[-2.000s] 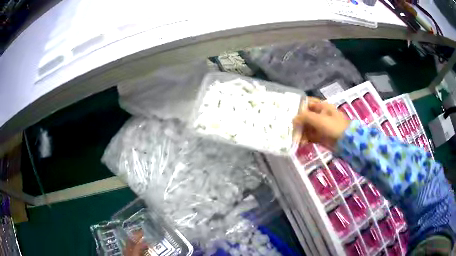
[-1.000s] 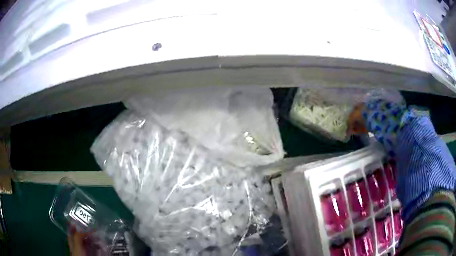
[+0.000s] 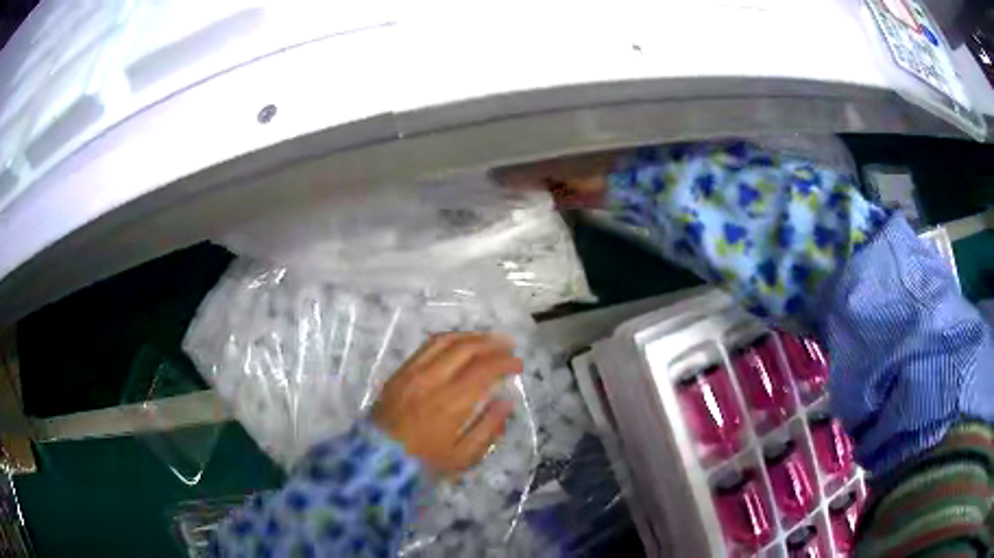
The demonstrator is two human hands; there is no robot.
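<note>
A large clear plastic bag of small white pieces (image 3: pixel 316 349) lies in front of me. My left hand (image 3: pixel 452 403) is over its right part, fingers slightly spread and blurred, with nothing seen in it. A translucent whitish plastic bag (image 3: pixel 436 245) lies behind it, partly under the shelf edge. My right hand (image 3: pixel 567 187) reaches to this bag's upper right edge; its fingertips are blurred and partly hidden, so its grip is unclear.
Stacked white trays of pink pieces (image 3: pixel 714 409) stand right of the bags, under my right arm. A clear plastic box (image 3: pixel 180 420) is at the left on the green bench. The white shelf (image 3: pixel 491 104) overhangs the back. Something blue shows below the large bag.
My right hand has set the tub of white parts at the back, let go and moved left to the whitish bag. My left hand has left the clear box and moved over the large bag.
</note>
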